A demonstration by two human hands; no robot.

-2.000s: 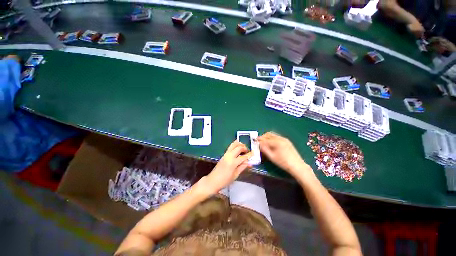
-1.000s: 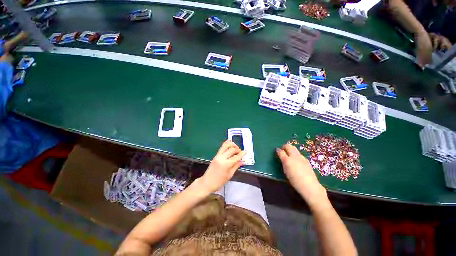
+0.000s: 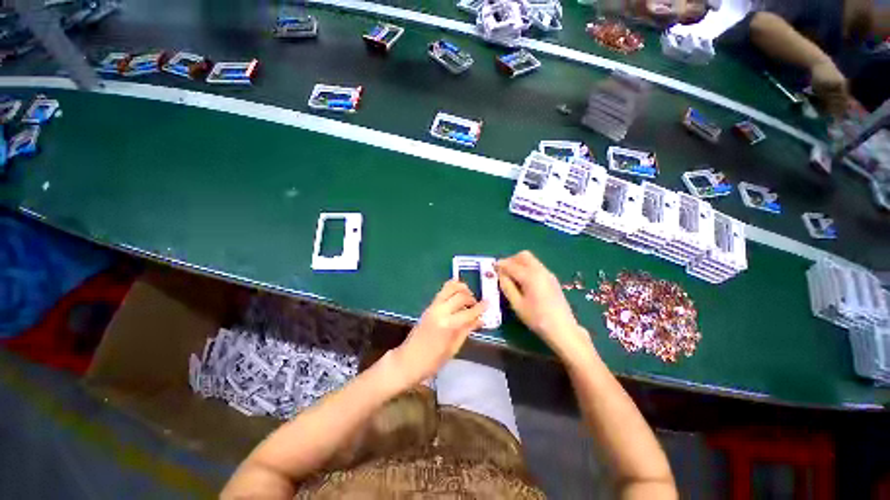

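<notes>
A white plastic frame [image 3: 491,305] lies in front of me near the table's front edge, seemingly on a short pile. My left hand [image 3: 451,314] holds its lower left side. My right hand [image 3: 528,289] is at its upper right corner with fingertips pinched; a small reddish spot shows on the frame beside them. Whether a small part is still between these fingers cannot be told. Another white frame [image 3: 352,241] lies flat to the left. The heap of small copper-coloured parts [image 3: 652,317] lies right of my right hand.
Stacks of white frames [image 3: 656,212] stand beside the belt rail, more [image 3: 847,292] at far right. Part-assembled units [image 3: 456,128] lie on the belt. An open cardboard box [image 3: 137,342] with jumbled frames [image 3: 268,374] is below the table edge at left. Another person's arm [image 3: 795,54] is across the belt.
My right hand has moved left from the copper heap to the frame's upper right corner. My left hand stays on the frame. Of two loose frames at left two seconds ago, one remains.
</notes>
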